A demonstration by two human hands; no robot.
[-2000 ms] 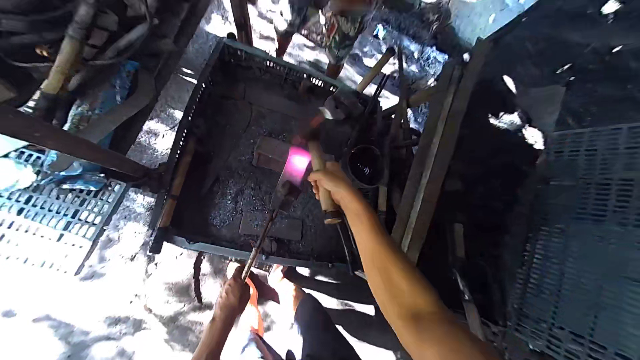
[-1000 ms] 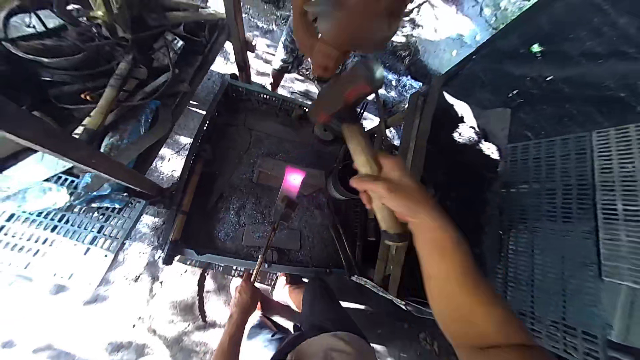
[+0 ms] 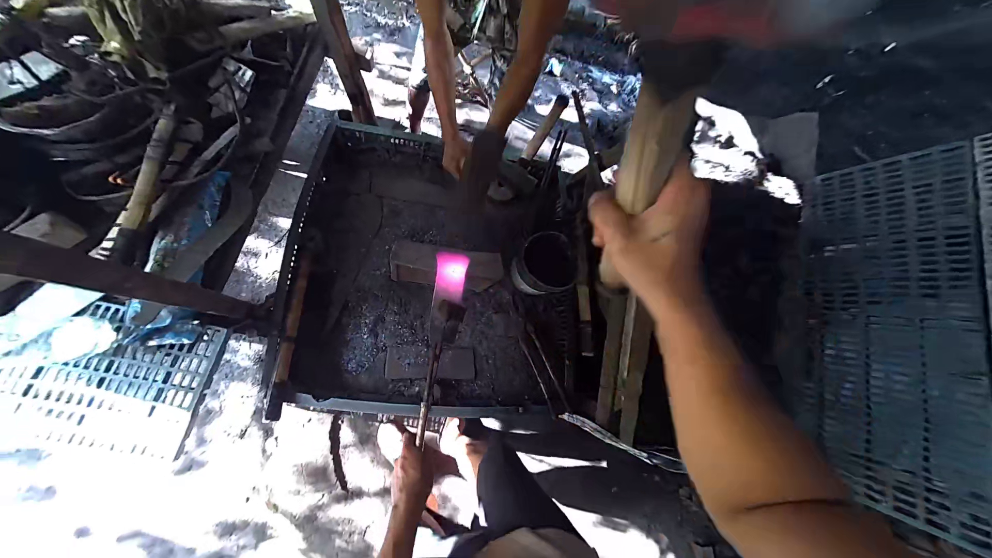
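My right hand (image 3: pixel 655 232) grips the wooden handle of a hammer (image 3: pixel 651 155), raised at the right; its head is blurred at the top edge. My left hand (image 3: pixel 412 473) is closed on the long metal handles of tongs (image 3: pixel 430 380), below the tray's near edge. At their far end a glowing pink-hot piece of metal (image 3: pixel 452 271) lies over a block (image 3: pixel 403 262) in the dark tray. Across from me a co-worker's two hands (image 3: pixel 457 159) are at a blurred tool with a dark head, above the tray's far part.
The crate-like tray (image 3: pixel 310 190) has raised edges. A round container (image 3: pixel 545 263) stands inside at right, near long-handled tools (image 3: pixel 583 294). A flat block (image 3: pixel 457 363) lies nearer me. Cables and wood (image 3: pixel 143 178) fill a rack at left; plastic grates (image 3: pixel 899 325) stand right.
My right hand has raised the hammer up and to the right, away from the glowing metal. The co-worker's arms now reach down over the tray. My left hand still holds the tongs.
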